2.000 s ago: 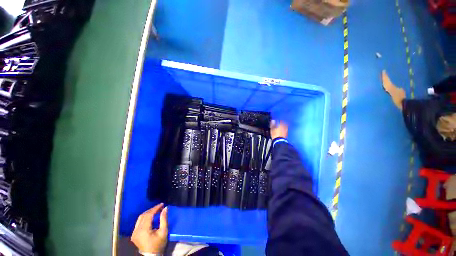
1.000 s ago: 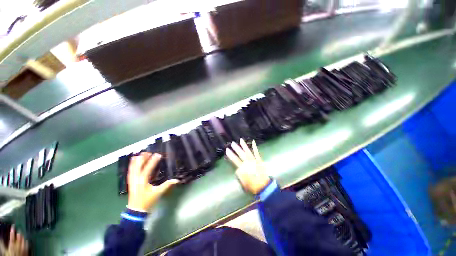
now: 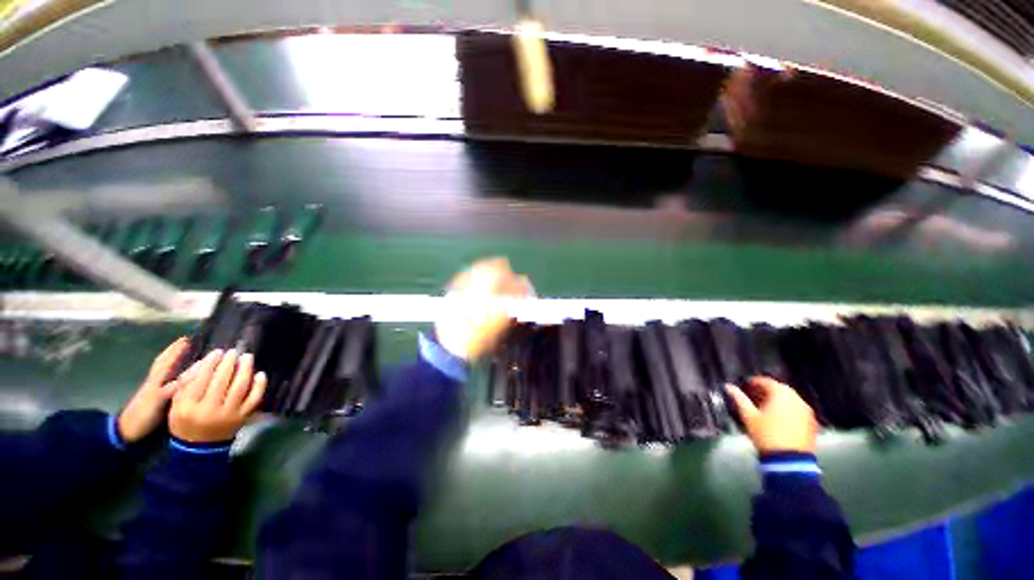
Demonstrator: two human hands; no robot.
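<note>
Black remote control housings (image 3: 669,380) lie side by side in a long row on the green bench. My left hand (image 3: 482,306) is blurred, over the white strip at the row's left end; its fingers are unclear. My right hand (image 3: 777,419) is at the row's front edge, fingers curled and thumb towards the housings; whether it grips one cannot be told. A separate shorter group of black housings (image 3: 301,357) lies left of my left arm.
Another person's two hands (image 3: 215,397) touch the left group. Green circuit boards (image 3: 267,238) stand on the dark belt beyond the white strip (image 3: 635,306). Brown cardboard stacks (image 3: 578,102) are at the back. A blue bin (image 3: 998,532) shows at lower right.
The view has swung from the blue bin to the bench and levelled. My left hand has moved from the row's front onto its back edge. The left group is larger, with another person's hands at it.
</note>
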